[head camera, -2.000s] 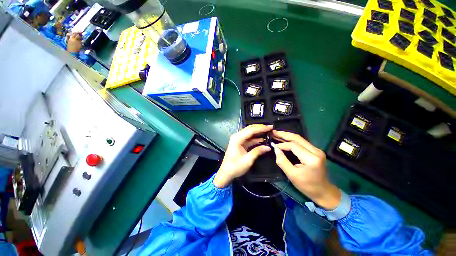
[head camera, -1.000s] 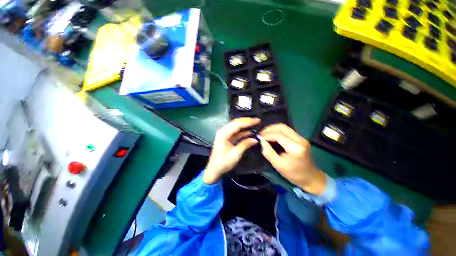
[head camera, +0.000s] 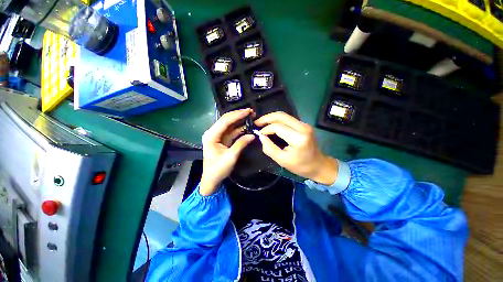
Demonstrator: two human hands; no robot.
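Note:
My left hand (head camera: 221, 147) and my right hand (head camera: 295, 144) meet over the near end of the black work tray (head camera: 276, 104). Between my left fingertips is a small dark module (head camera: 249, 124), held on edge and mostly hidden by the fingers. My right fingertips touch it and pinch a tiny pale piece (head camera: 257, 133), too small to make out. The work tray's far pockets hold several square modules (head camera: 262, 80) with bright centres and black edges. The pocket just beyond my hands is empty.
A second black tray (head camera: 419, 124) on the right holds three modules. A blue controller box (head camera: 124, 60) with a clear canister (head camera: 94, 30) stands at left, a yellow tray (head camera: 58, 71) behind it. The grey machine (head camera: 71, 187) is at lower left. Another yellow tray (head camera: 469, 19) is at upper right.
The camera view has shifted, so the bench things lie elsewhere in the picture. My hands stay together over the tray's near end, still holding the small module; its dark edge now shows more upright.

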